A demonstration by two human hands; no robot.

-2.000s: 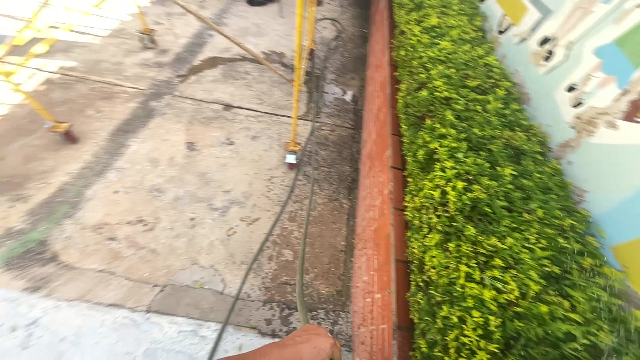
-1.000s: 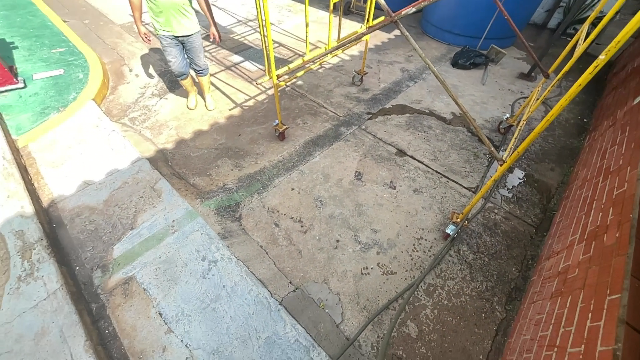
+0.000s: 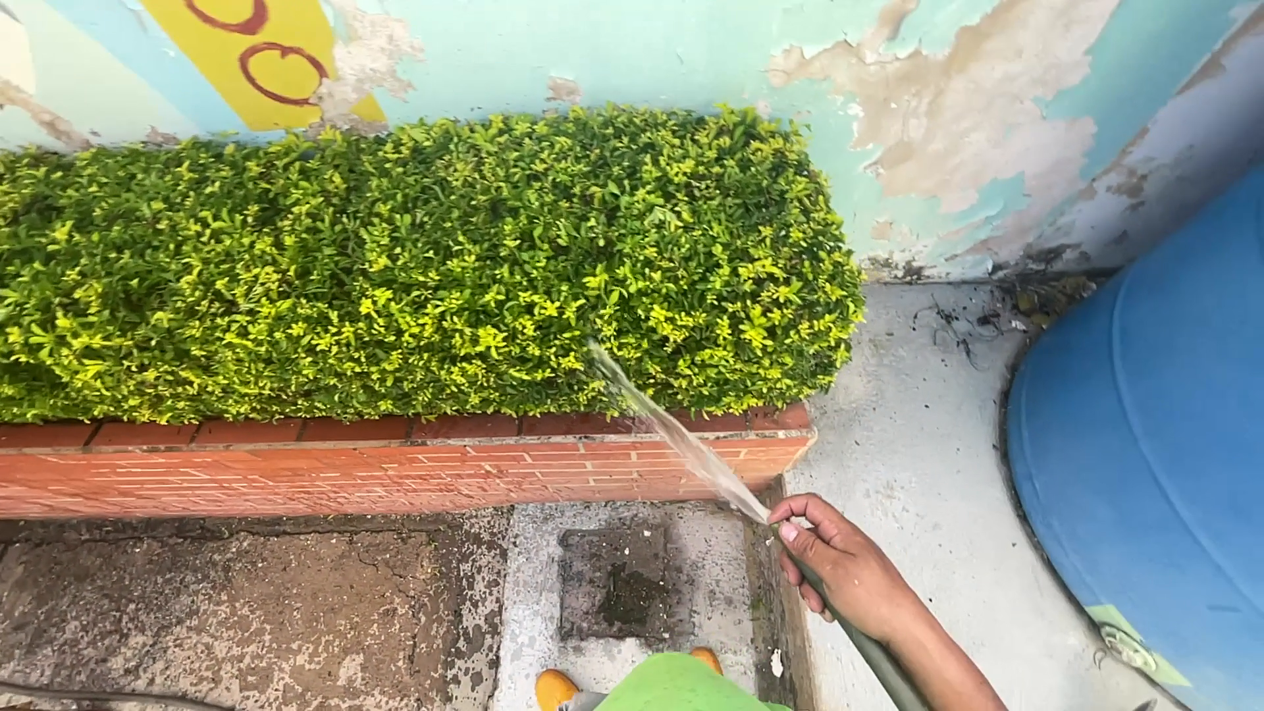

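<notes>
My right hand [image 3: 839, 573] comes in from the lower right and is closed round the end of a green garden hose [image 3: 874, 660]. Its thumb and index finger are at the hose mouth. A jet of water [image 3: 691, 449] leaves there toward the upper left and meets the lower front of a trimmed hedge [image 3: 444, 267]. The hedge grows in a red brick planter [image 3: 395, 474], against a painted wall. My left hand is not in view.
A large blue tank [image 3: 1155, 425] stands at the right. Behind the hedge, the painted wall [image 3: 592, 49] is peeling. A dark square patch [image 3: 617, 583] marks the floor near my yellow boots [image 3: 555, 688]. Another hose [image 3: 109, 696] lies at the lower left.
The view has swung from the yellow scaffold and the person on the paving to the hedge's end and the blue tank. My right hand with the hose and water jet is now in sight.
</notes>
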